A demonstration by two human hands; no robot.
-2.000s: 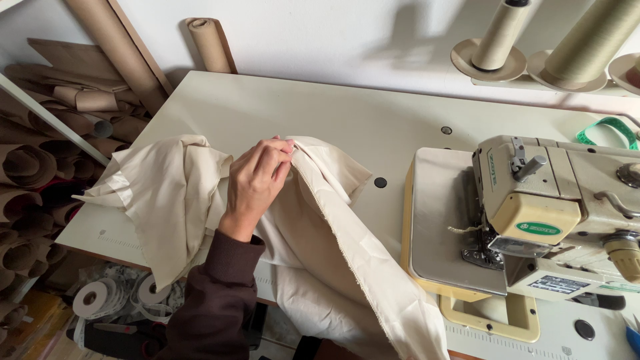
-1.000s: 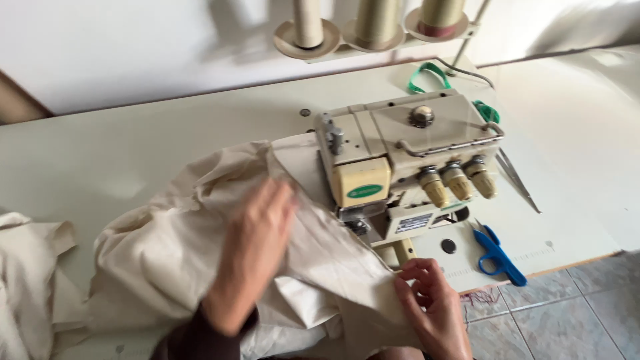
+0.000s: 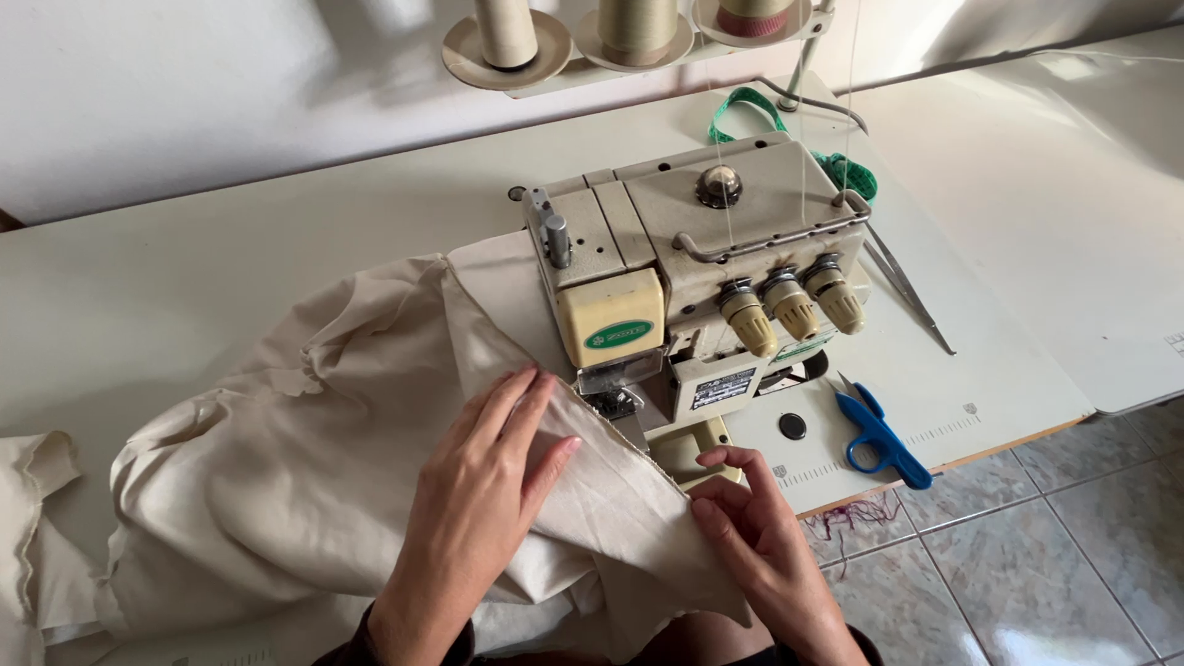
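Cream fabric lies in loose folds over the table and hangs past its front edge. One raw edge runs beside the presser foot area of an overlock sewing machine. My left hand rests flat on the fabric, fingertips near that edge, just left of the needle area. My right hand pinches the same edge between thumb and fingers, nearer to me. Whether the edge is under the presser foot cannot be told.
Blue thread snips and metal tweezers lie right of the machine. A green measuring tape is behind it. Thread cones stand above on a rack. Another cream cloth piece lies far left. Tiled floor shows at right.
The view has swung right to the machine. The fabric edge, held up by one hand two seconds ago, now lies beside the machine. My left hand has settled on the cloth.
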